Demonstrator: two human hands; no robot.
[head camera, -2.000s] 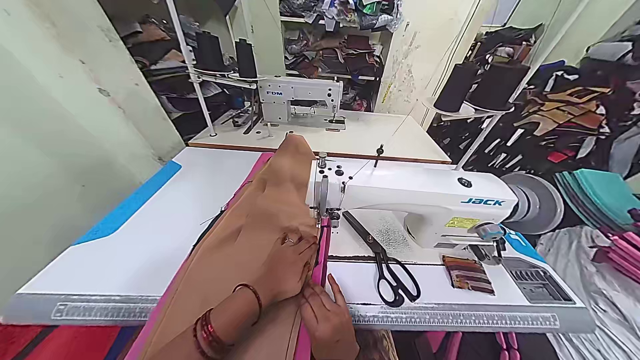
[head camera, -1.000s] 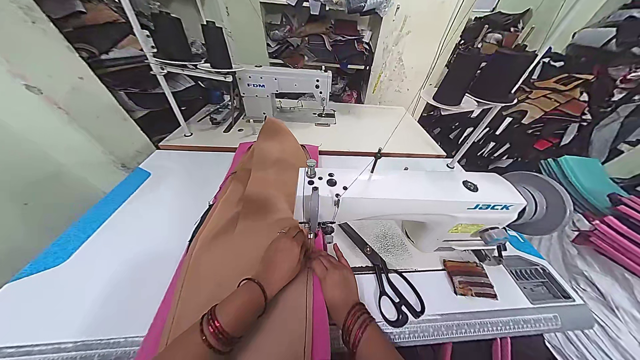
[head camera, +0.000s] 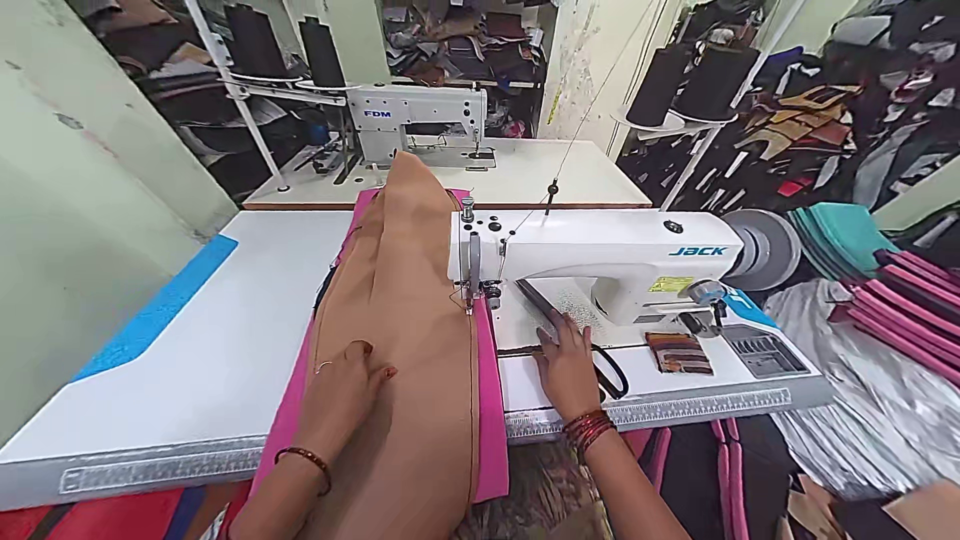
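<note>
A long tan fabric piece (head camera: 405, 315) lies over pink fabric (head camera: 491, 405), its right edge beneath the needle area of a white Jack sewing machine (head camera: 600, 247). My left hand (head camera: 341, 386) rests on the tan fabric, fingers bent; whether it pinches any cloth is unclear. To the right of the pink edge, my right hand (head camera: 568, 371) lies over black-handled scissors (head camera: 611, 375), its fingers at the pivot and handle area. The hand hides part of the handles, so a firm hold cannot be made out. The scissors' blades point toward the machine's needle end.
A striped fabric swatch (head camera: 679, 352) lies right of the scissors. Behind stands a second sewing machine (head camera: 420, 120) on its own table. Black thread cones (head camera: 716, 79) stand at the back right. Stacked teal pieces (head camera: 840, 236) and pink-edged pieces (head camera: 900, 322) are at the far right.
My right hand has left the fabric edge by the needle and moved right onto the scissors. My left hand has come back toward me, away from the needle, over the tan fabric.
</note>
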